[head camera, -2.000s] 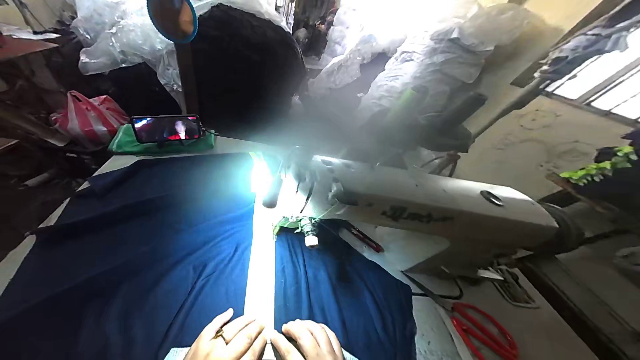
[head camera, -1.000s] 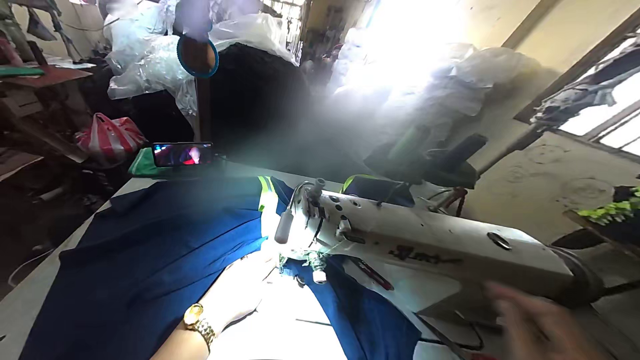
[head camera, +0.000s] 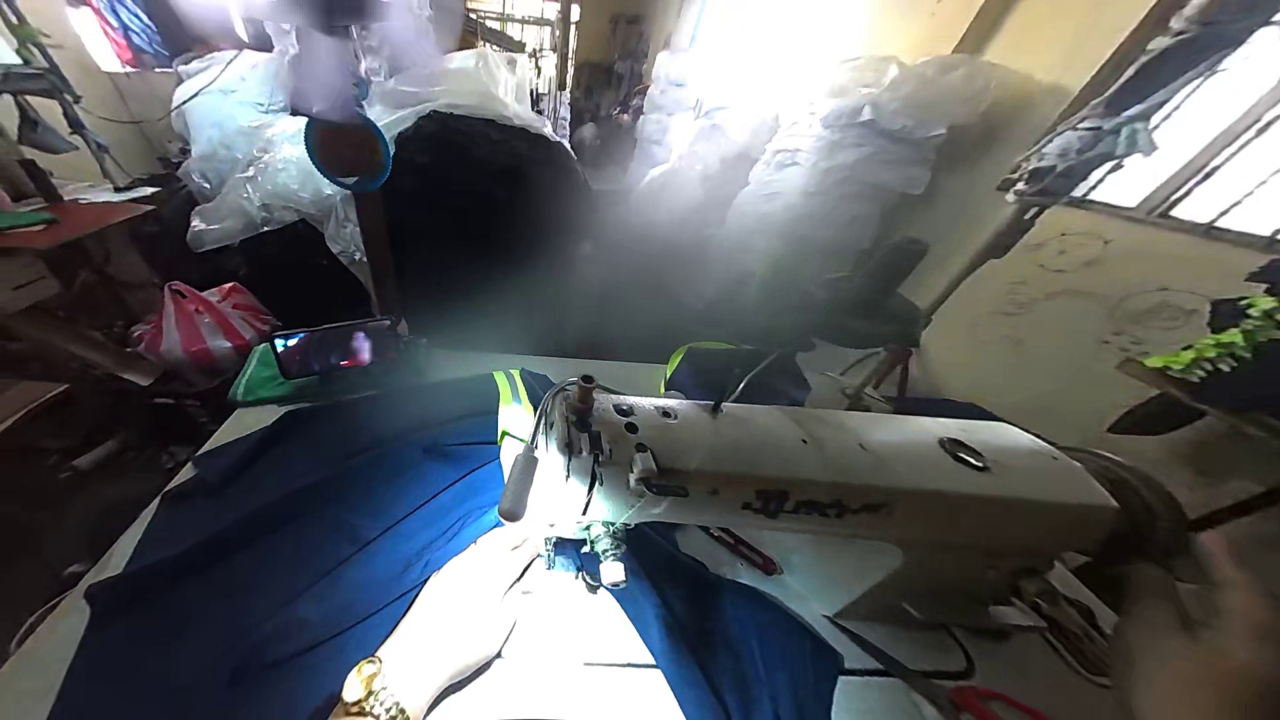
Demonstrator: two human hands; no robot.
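Observation:
A white industrial sewing machine (head camera: 820, 480) stands across the table, its lamp lighting the needle area. Dark blue fabric (head camera: 300, 530) with a yellow-green and silver reflective band (head camera: 514, 405) spreads left of the machine and also shows below its arm. My left hand (head camera: 490, 575), a gold-coloured watch (head camera: 370, 690) on its wrist, reaches to the needle area and rests on the work; glare hides its fingers. At the far right my right hand (head camera: 1190, 630), blurred, is beside the machine's handwheel (head camera: 1135, 505); whether it touches the wheel is unclear.
Red-handled scissors (head camera: 995, 703) lie at the lower right, and a dark red tool (head camera: 742, 550) lies under the machine arm. A phone (head camera: 335, 347) leans on green cloth (head camera: 262, 375) at the table's back left. A striped plastic bag (head camera: 205, 325) sits beyond it.
Both hands were together on a pale strip at the front two seconds ago. My left hand has since moved up to the needle area, and my right hand has gone right, to the handwheel.

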